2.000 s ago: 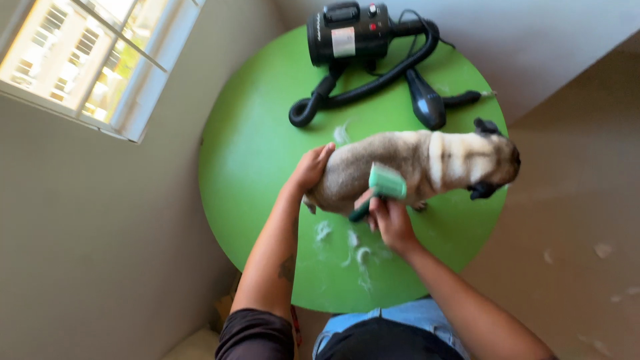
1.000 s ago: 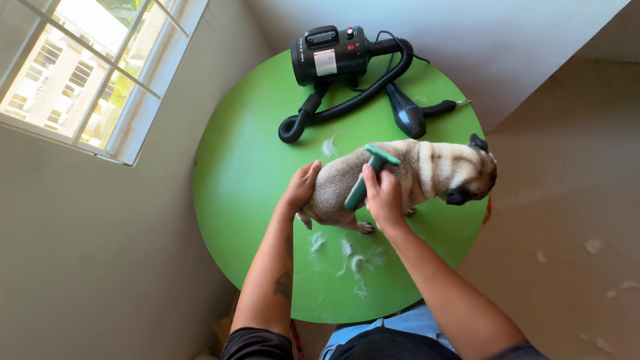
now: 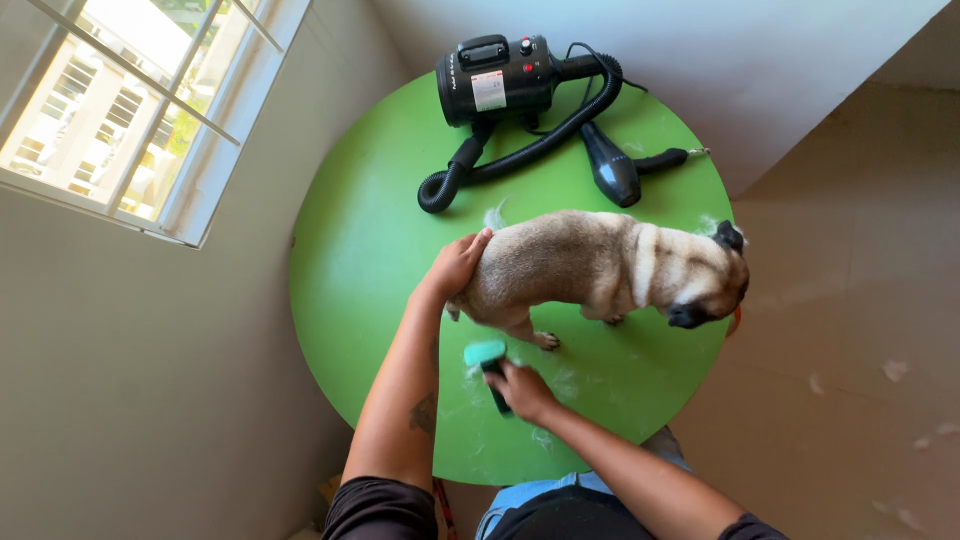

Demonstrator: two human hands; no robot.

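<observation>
A fawn pug [image 3: 562,259] with black ears stands on a round green table [image 3: 352,247], its head toward the right edge. My left hand [image 3: 456,264] rests on its rump near the tail, holding no tool. In my right hand [image 3: 525,390] is a green deshedding brush [image 3: 486,352], its light green head over the tabletop below the hind leg, apart from the coat. Tufts of loose fur [image 3: 559,382] lie around the brush, and another tuft [image 3: 495,217] is beyond the rump.
A black pet dryer [image 3: 499,82] with a corrugated hose [image 3: 525,156] stands at the table's far side. Beside it lies a black hand-held hair dryer [image 3: 615,169]. A barred window [image 3: 150,90] is at upper left. Fur clumps [image 3: 894,369] dot the floor at right.
My right hand has moved the brush off the pug's back and down over the table near me. My left hand stays at the rump. The pug's head is turned lower.
</observation>
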